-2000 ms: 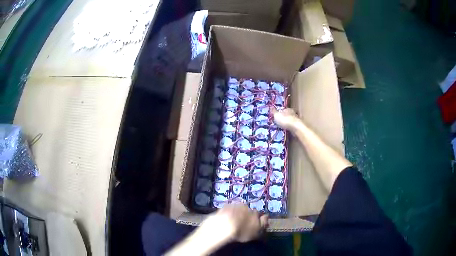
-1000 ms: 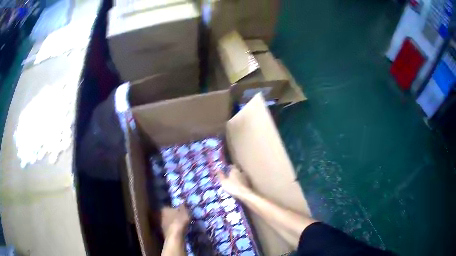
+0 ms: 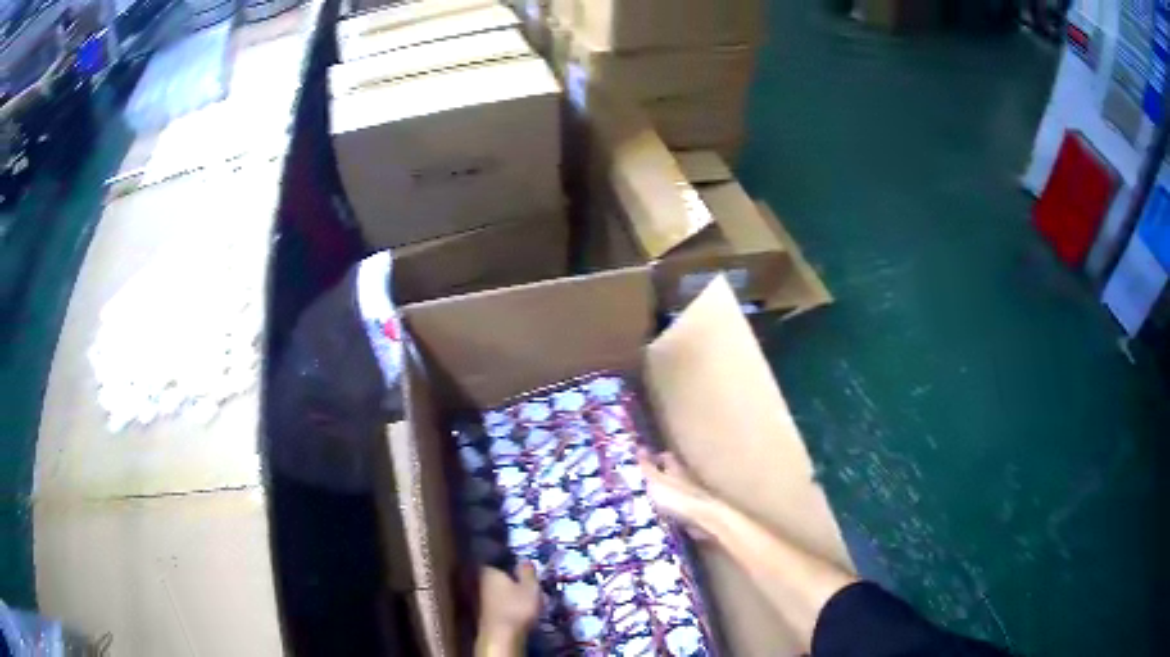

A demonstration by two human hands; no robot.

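An open brown carton [image 3: 539, 336] stands in front of me, packed with rows of silver motors [image 3: 571, 530] with thin red wires. My right hand [image 3: 667, 494] reaches in over the right wall, its fingers at the right edge of the motor rows. My left hand [image 3: 511, 601] is low at the left side of the rows, partly cut off by the lower edge of the picture. Both hands are a little blurred. Whether the fingers grip the motor layer or only rest against it does not show.
At left is the cardboard-covered bench [image 3: 154, 539] with a white gear heap [image 3: 173, 340]. Closed cartons [image 3: 449, 161] are stacked behind the open one. An opened carton [image 3: 738, 238] lies beyond it. Green floor [image 3: 949, 424] and a red-and-white object [image 3: 1075, 199] are at right.
The view has swung up and to the right since the first frame. My left hand has moved from the carton's near edge to the left side of the motor rows. My right hand stays at their right edge.
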